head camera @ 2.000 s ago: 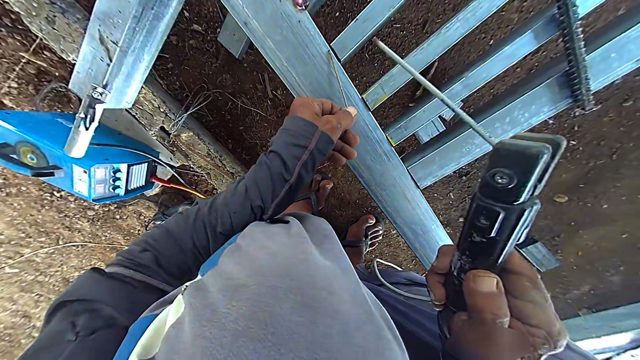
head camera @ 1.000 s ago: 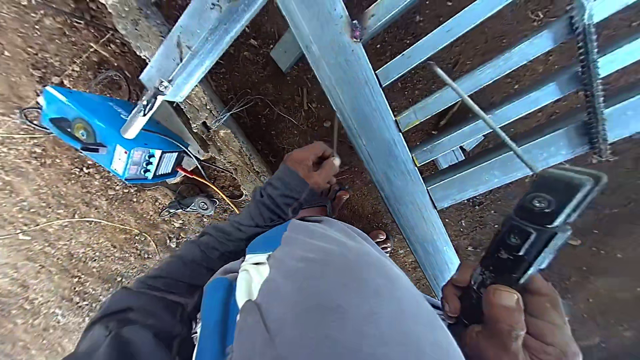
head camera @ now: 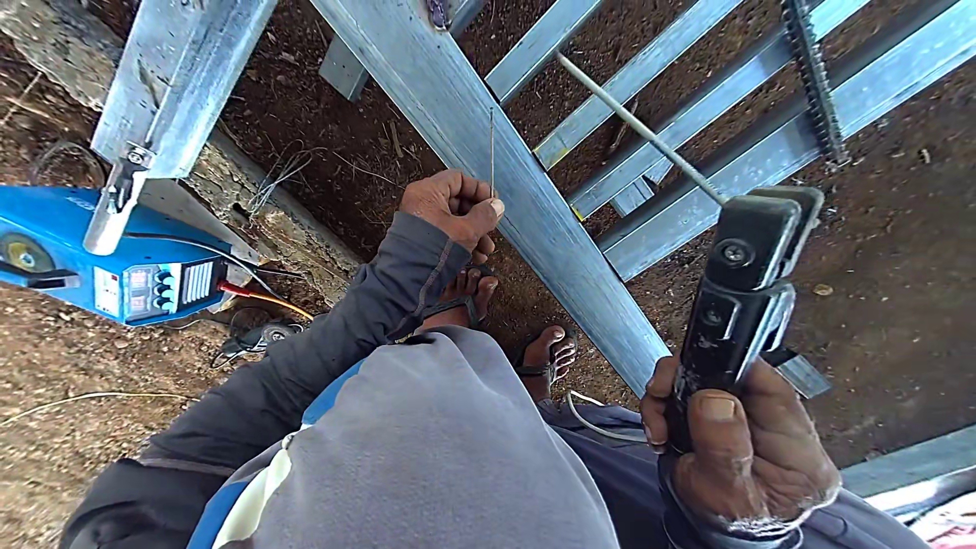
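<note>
My right hand (head camera: 743,450) grips the black handle of a welding electrode holder (head camera: 736,274). A grey coated welding electrode (head camera: 640,126) sticks out of its jaws toward the upper left, over the metal bars. Between the thumb and fingers of my left hand (head camera: 457,210) is a thin straight wire or bare rod (head camera: 492,152), which points up across a wide galvanized steel beam (head camera: 526,183). The left hand is beside that beam's left edge; whether it touches the beam, I cannot tell.
A blue welding machine (head camera: 114,259) stands at the left with an orange cable (head camera: 267,296). A clamp (head camera: 122,179) sits on a steel section (head camera: 191,91) above it. Parallel steel bars (head camera: 686,126) lie at the upper right, crossed by a ridged dark bar (head camera: 814,80). My sandalled feet (head camera: 545,354) are below.
The view has shifted since one second ago. Both hands keep their hold, the right on the electrode holder and the left on the thin rod.
</note>
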